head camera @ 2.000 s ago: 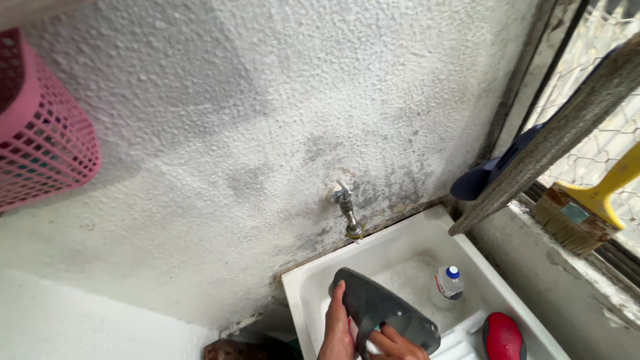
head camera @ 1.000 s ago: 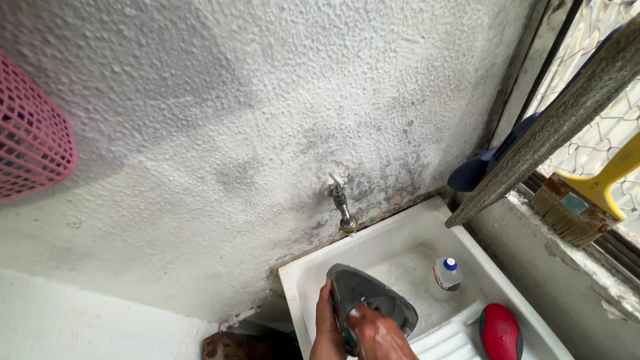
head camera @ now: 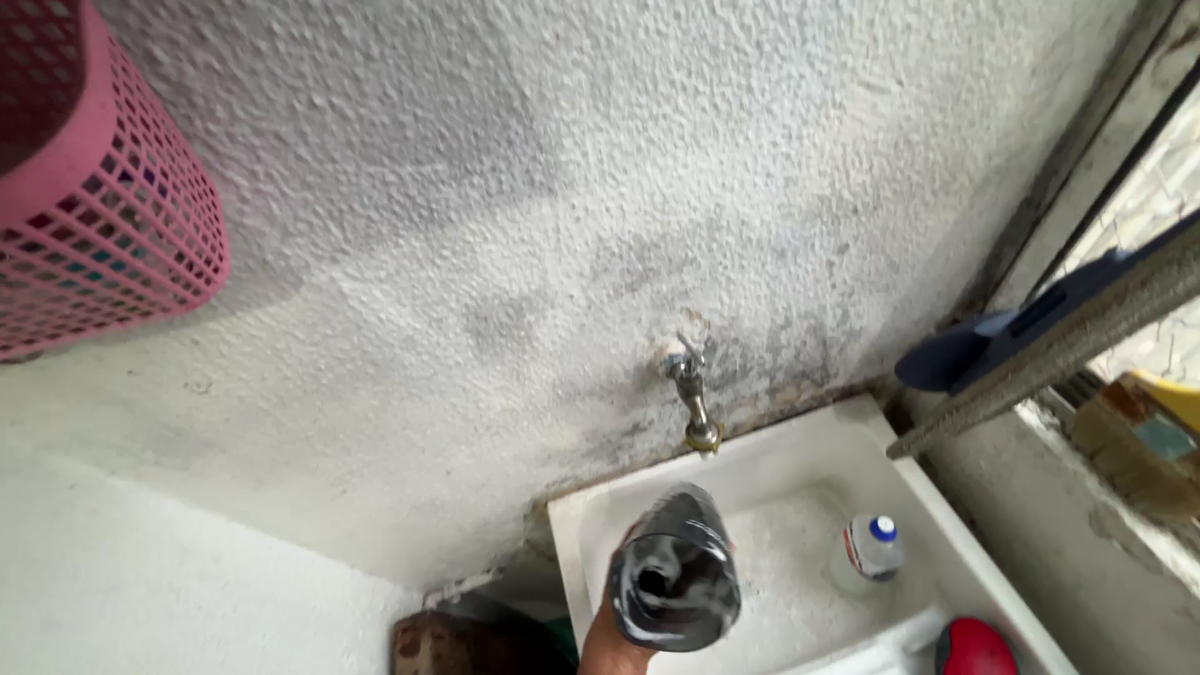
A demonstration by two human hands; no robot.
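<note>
My left hand (head camera: 614, 647) grips the underside of a dark grey hollow object (head camera: 675, 572), whose kind I cannot settle. Its dark open end, streaked with whitish suds, faces the camera. Below and in front of a metal tap (head camera: 696, 403), the object is held over the left part of a white laundry sink (head camera: 722, 464). A clear bottle with a blue and white cap (head camera: 874, 547) stands in the basin. Farther right, at the bottom edge of the view, lies a red and black rounded object (head camera: 977, 647). My right hand is not in view.
A pink perforated plastic basket (head camera: 178, 234) hangs at upper left. A rough pole (head camera: 1050, 347) leans by the sink's right corner, beside a dark blue object (head camera: 947, 358). On the window ledge rests a wide paintbrush (head camera: 1139, 450). The textured wall borders the sink.
The grey object has turned so its open end faces the camera. My right hand, on the object in both earlier frames, is out of view. My left hand still holds it.
</note>
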